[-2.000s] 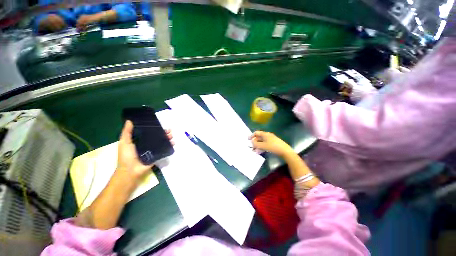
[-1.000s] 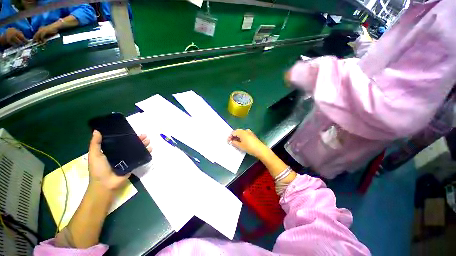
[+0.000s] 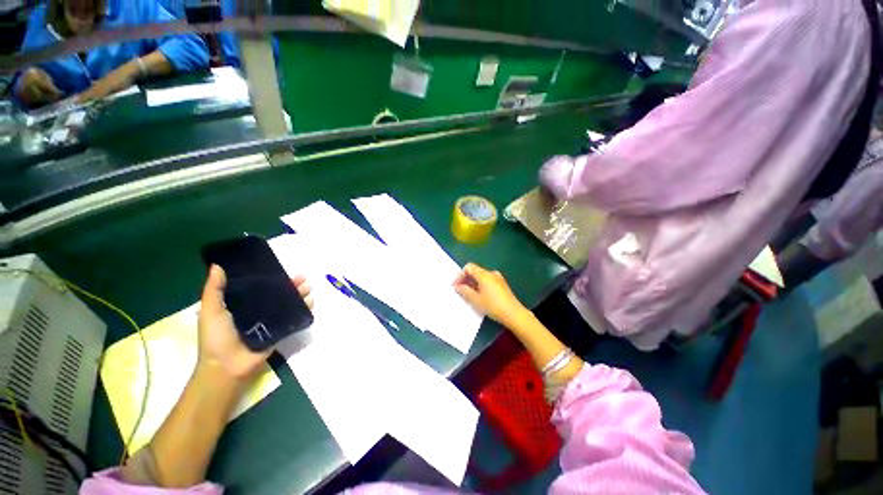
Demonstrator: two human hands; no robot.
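My left hand [image 3: 232, 329] holds a black smartphone [image 3: 258, 292], palm up, above the left edge of the papers. Long white paper strips [image 3: 387, 372] lie overlapping on the dark green bench. A pen [image 3: 360, 301] with a blue end lies on the strips. My right hand [image 3: 484, 292] rests at the right edge of the strips with its fingers curled; whether it pinches the paper cannot be told. A yellow-edged paper sheet [image 3: 131, 372] lies under my left wrist.
A yellow tape roll [image 3: 473, 219] stands right of the strips. A cream vented box [image 3: 44, 358] with cables is at left. A person in pink [image 3: 697, 184] stands at right, an arm over a tan flat piece [image 3: 552, 224]. A red plastic stool [image 3: 518, 396] is below the bench edge.
The tan flat piece now shows on the bench under the other person's arm, and that person has moved. My left hand still holds the phone; my right hand stays at the strips' edge.
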